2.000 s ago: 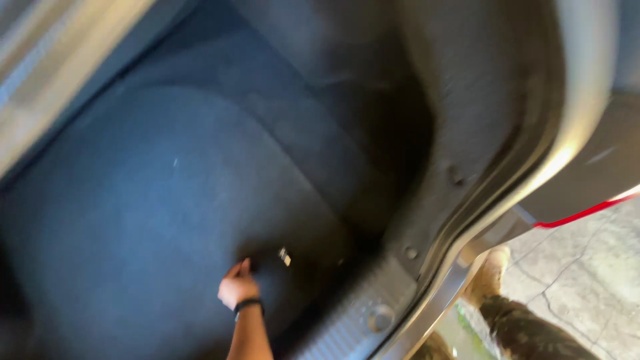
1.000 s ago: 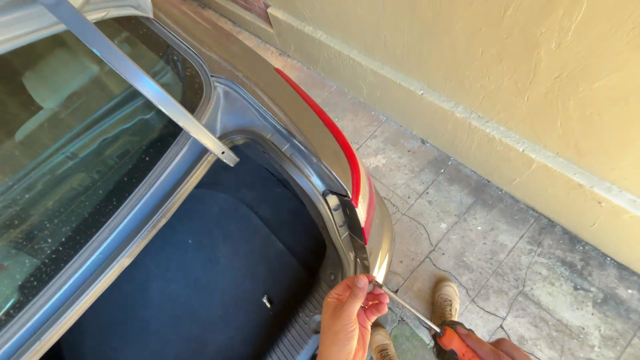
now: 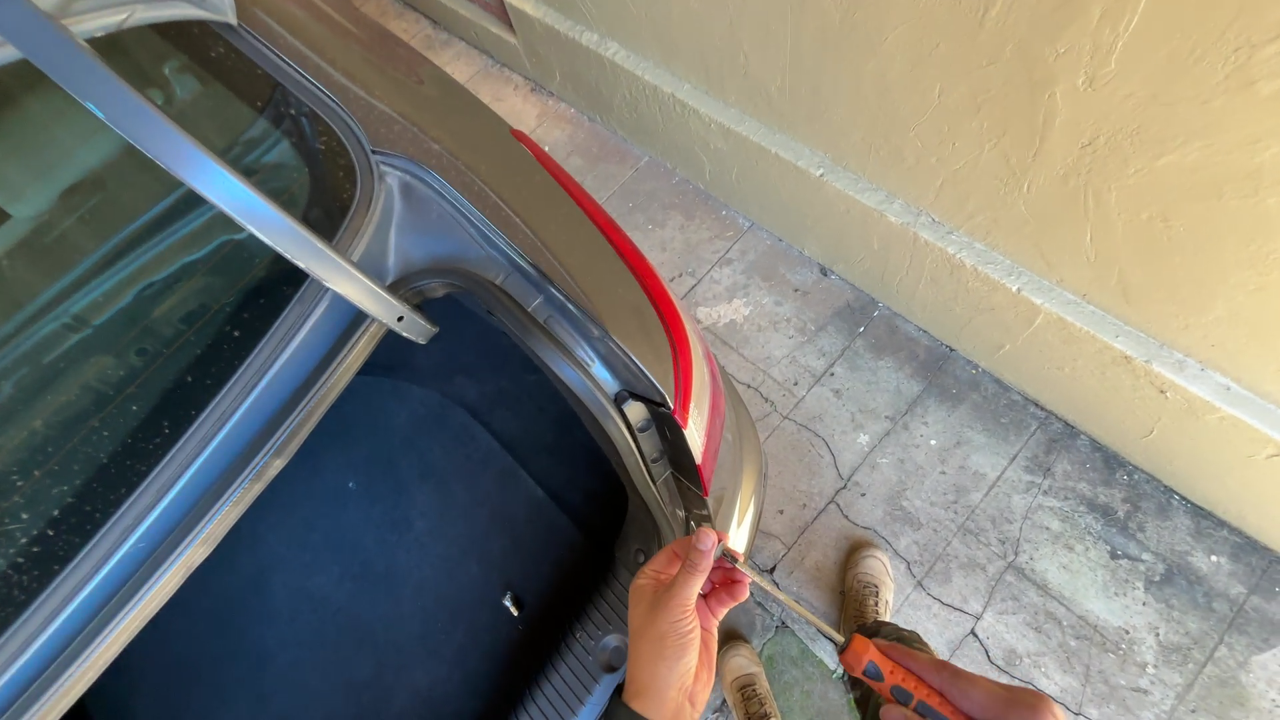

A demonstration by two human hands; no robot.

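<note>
My right hand [image 3: 965, 690] grips the orange and black handle of a screwdriver [image 3: 885, 675], whose long shaft points up and left. The shaft's tip is at the fingertips of my left hand [image 3: 682, 625], which pinch a small part too hidden to name, beside the lower end of the car's red and clear tail light [image 3: 700, 410]. A small metal fastener [image 3: 511, 603] lies on the dark trunk floor [image 3: 380, 530], left of my left hand.
The open trunk has a ribbed sill trim [image 3: 575, 660] and a rubber seal [image 3: 540, 350]. A metal hinge arm [image 3: 250, 200] crosses above the rear window [image 3: 150, 250]. A beige wall [image 3: 1000, 150] stands right of cracked paving [image 3: 900, 450]; two shoes [image 3: 867, 583] are below.
Two seconds ago a hand was down at the trunk floor near the fastener. Since one second ago, both hands stay at the tail light's lower end with the screwdriver. The view has shifted from the trunk interior.
</note>
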